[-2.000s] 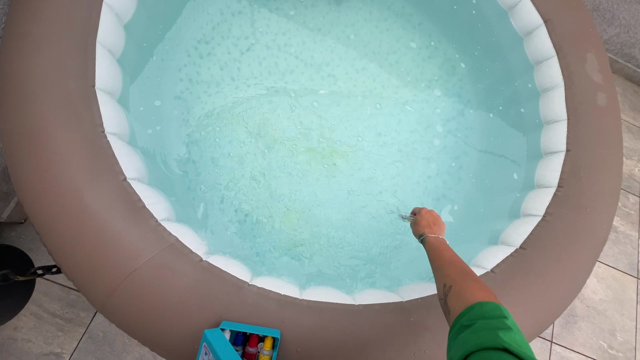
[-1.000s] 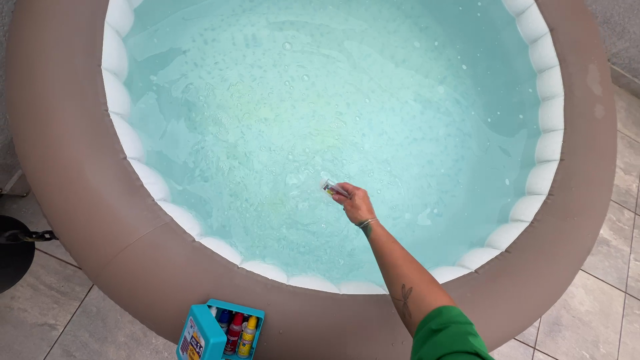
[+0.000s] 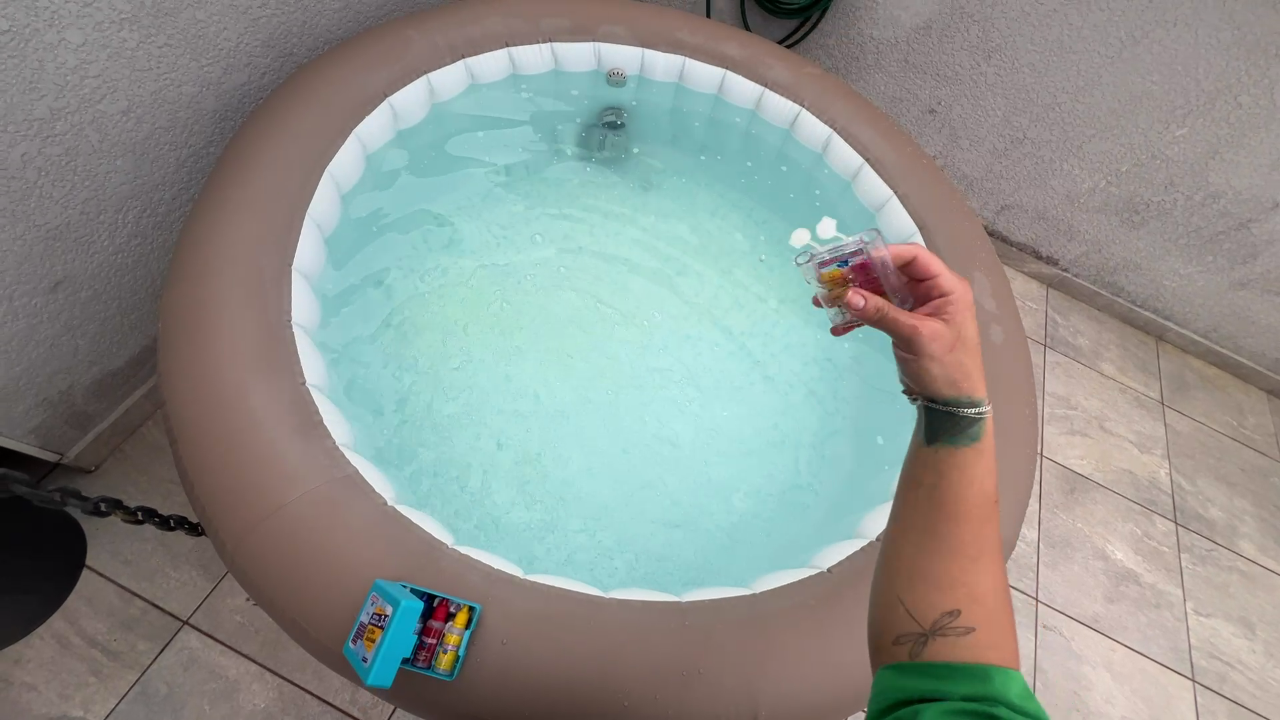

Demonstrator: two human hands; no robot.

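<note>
My right hand (image 3: 925, 310) grips a clear plastic water-test vial block (image 3: 852, 275) with coloured markings, raised over the right side of the water (image 3: 600, 360). The block is tilted, and how full it is cannot be told. My left hand is out of view. On the near left rim of the inflatable hot tub (image 3: 240, 300) sits a turquoise plastic case (image 3: 385, 632) with its lid raised. Inside it stand a red bottle (image 3: 430, 633), a yellow-capped bottle (image 3: 453, 638) and something dark behind them.
Textured walls (image 3: 1120, 150) rise behind the tub. A green hose (image 3: 790, 12) hangs at the top. At the left, a black chain (image 3: 130, 512) reaches the rim beside a dark rounded object (image 3: 35, 570). Grey floor tiles (image 3: 1110, 520) lie at the right.
My right hand has lifted from the water's surface with the vial block, which now shows plainly. The view has tilted up, bringing the far rim and walls in.
</note>
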